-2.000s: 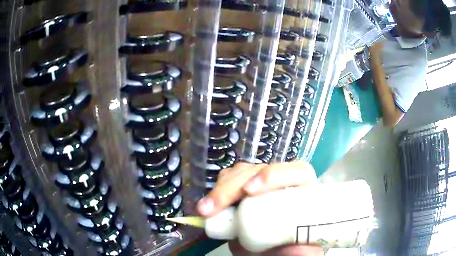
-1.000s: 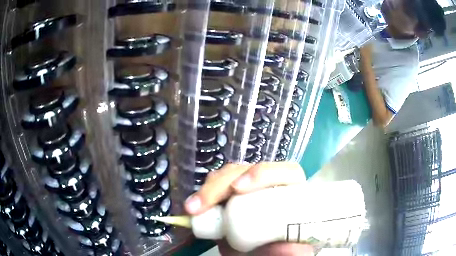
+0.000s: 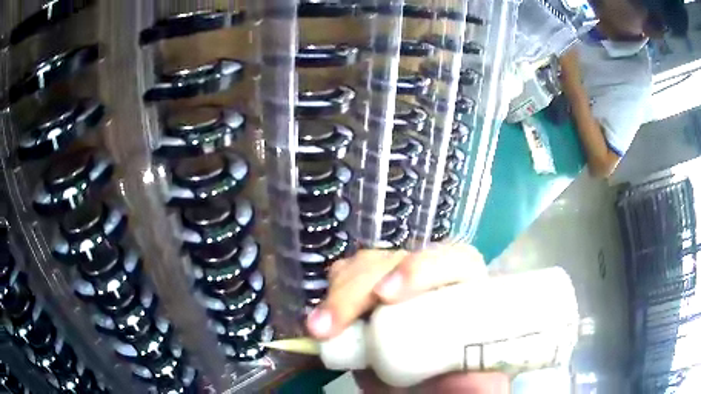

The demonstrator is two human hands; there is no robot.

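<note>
My right hand (image 3: 407, 281) is closed around a white glue bottle (image 3: 476, 327), held on its side with its base to the right. The bottle's pale yellow pointed nozzle (image 3: 292, 345) points left. Its tip is at the right edge of the lowest black ring (image 3: 244, 348) in one row; whether it touches is unclear. Shiny black rings (image 3: 211, 181) stand on edge in close rows in a clear plastic tray (image 3: 146, 177). The hand and bottle hide the lower ends of some rows. No drop of liquid can be made out. My left hand is not in view.
A green bench top (image 3: 511, 192) lies right of the tray, with a narrow white packet (image 3: 538, 148) and a small white container (image 3: 530, 96) on it. A person (image 3: 615, 92) is at the upper right. Wire racks (image 3: 661, 262) stand on the floor at far right.
The nozzle tip, over the lowest ring's front in the earlier frames, is now at its right edge. The view has shifted slightly, moving the tray rows left. The hand keeps its hold on the bottle.
</note>
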